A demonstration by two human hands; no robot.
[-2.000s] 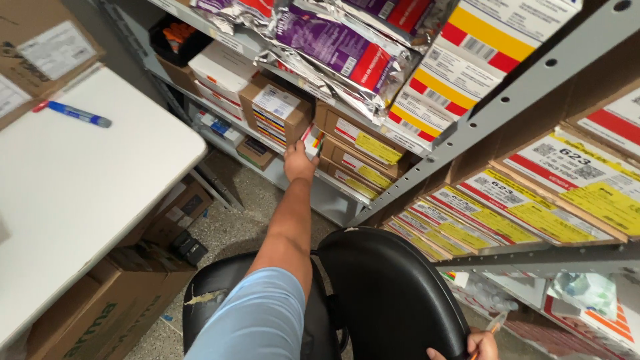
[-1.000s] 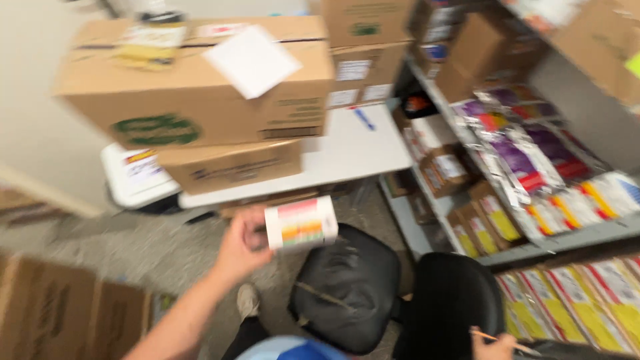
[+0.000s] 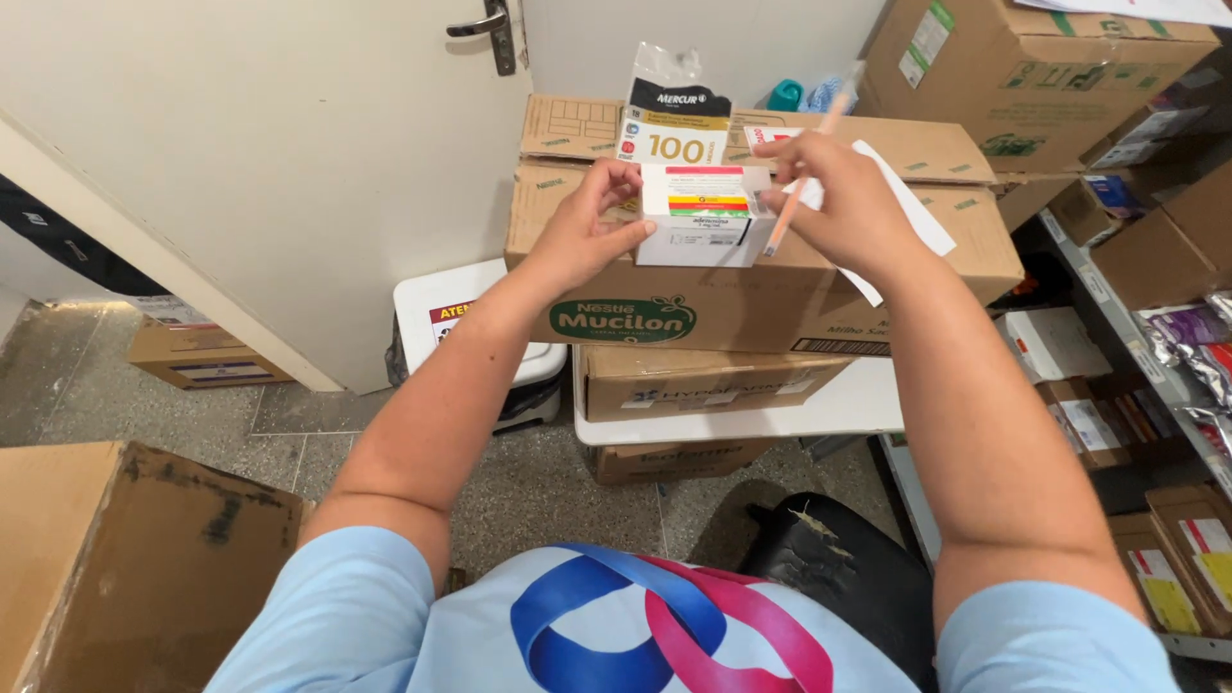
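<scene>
A small white medicine box (image 3: 701,217) with red, yellow and green bands rests at the near top edge of a large cardboard carton (image 3: 751,298). My left hand (image 3: 595,219) grips its left end, thumb on the front. At the right end, my right hand (image 3: 835,197) holds an orange pencil (image 3: 797,207) and has its fingers by the box's end; whether they touch it cannot be told. Behind the box lies a clear plastic packet with a black and gold label (image 3: 677,120). A white sheet of paper (image 3: 900,197) lies partly beneath my right forearm.
The carton is stacked on another carton (image 3: 707,380) on a white table (image 3: 741,423). A white lidded bin (image 3: 515,356) stands by the door. Below are a torn black chair (image 3: 833,558) and, at left, a big carton (image 3: 164,568). Metal shelving (image 3: 1116,289) runs along the right.
The view has swung left from the shelves to the cartons. My left hand, earlier reaching into a shelf, has brought the white box over the large carton. My right hand has risen with the pencil beside it.
</scene>
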